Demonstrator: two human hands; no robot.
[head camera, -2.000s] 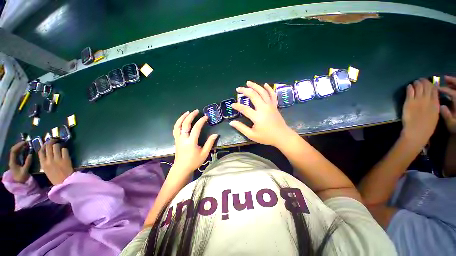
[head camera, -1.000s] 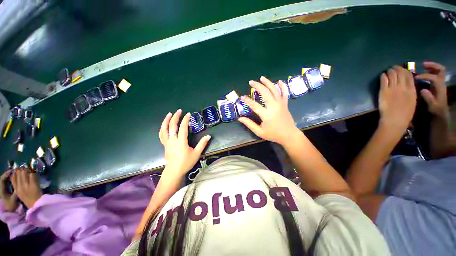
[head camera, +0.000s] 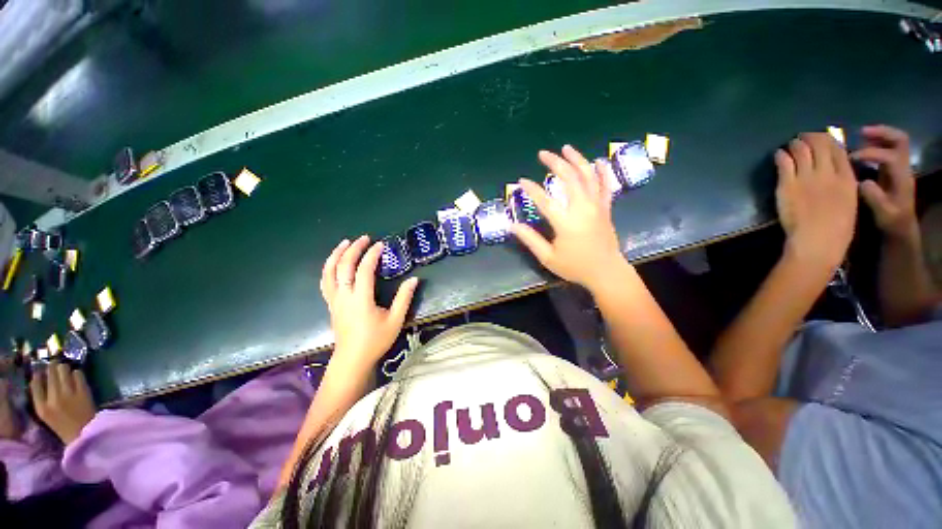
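Observation:
A row of several smartwatch units lies on the green bench in front of me. Those at the left show dark or blue faces with small lines; one mid-row and those at the right glow white. Small white squares with yellow edges stick out behind some. My left hand rests at the left end with fingers apart, its fingertips at the leftmost watch. My right hand is spread over the right part of the row, partly hiding watches there, its thumb beside a dark watch. Neither hand grips a watch.
Several unlit watches lie in a row at the left, beside a white square. A pale divider strip runs behind. A person in lilac sleeves works at far left. Another in light blue sits at right.
My right hand has moved right along the row, uncovering watches mid-row. My left hand stays at the left end. One uncovered mid-row watch now glows white. The view has shifted slightly.

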